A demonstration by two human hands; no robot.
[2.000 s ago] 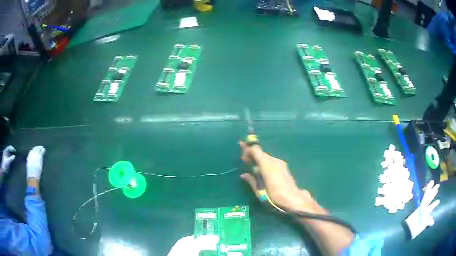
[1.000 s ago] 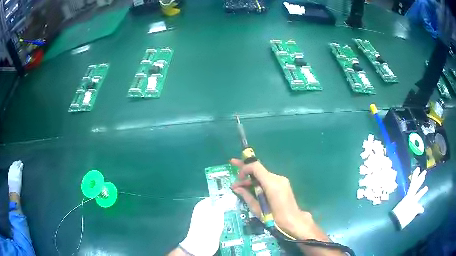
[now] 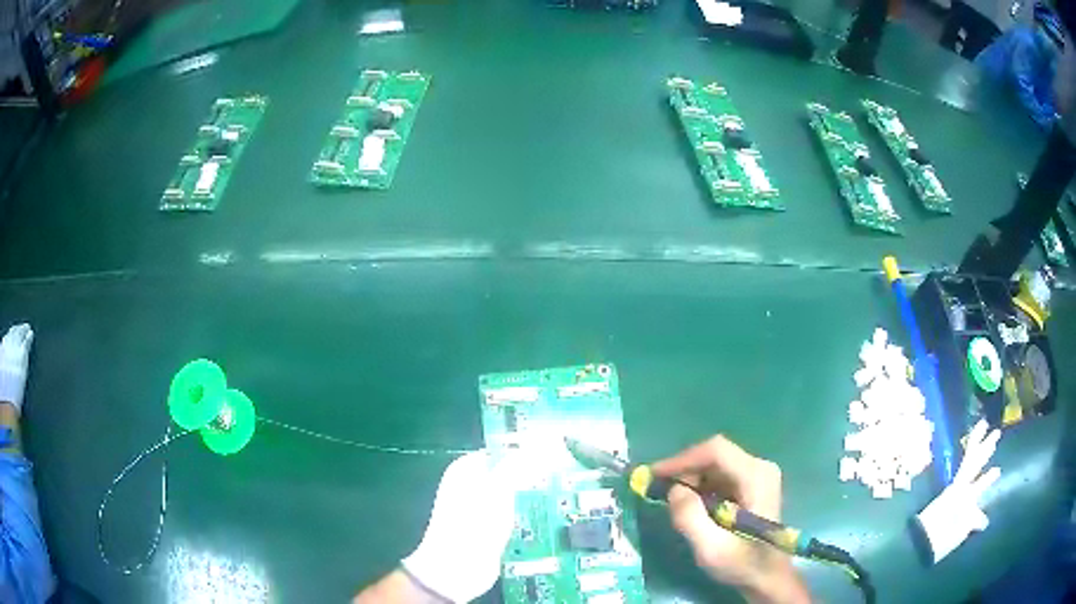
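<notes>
A green circuit board (image 3: 566,407) lies in front of me, its near end cut off by the frame edge. My left hand (image 3: 466,525), in a white glove, lies over the board's left side with the end of the solder wire (image 3: 354,445) at its fingers. The wire runs left to a bright green solder spool (image 3: 198,394). My right hand (image 3: 732,513), bare, holds the yellow and black soldering iron (image 3: 673,486), its tip pointing left, over the middle of the board. Glare there hides whether the tip touches.
Several circuit boards (image 3: 372,130) lie spaced across the far mat. At right are a pile of white connectors (image 3: 885,413), a blue stick (image 3: 923,360), a dark iron stand (image 3: 962,307) and a spare white glove (image 3: 958,496). Another person's gloved hand (image 3: 14,363) is at the left edge.
My right hand has lowered the iron from pointing forward to pointing left over the board. The board now shows more fully, and my left hand has moved from its near edge onto its left side.
</notes>
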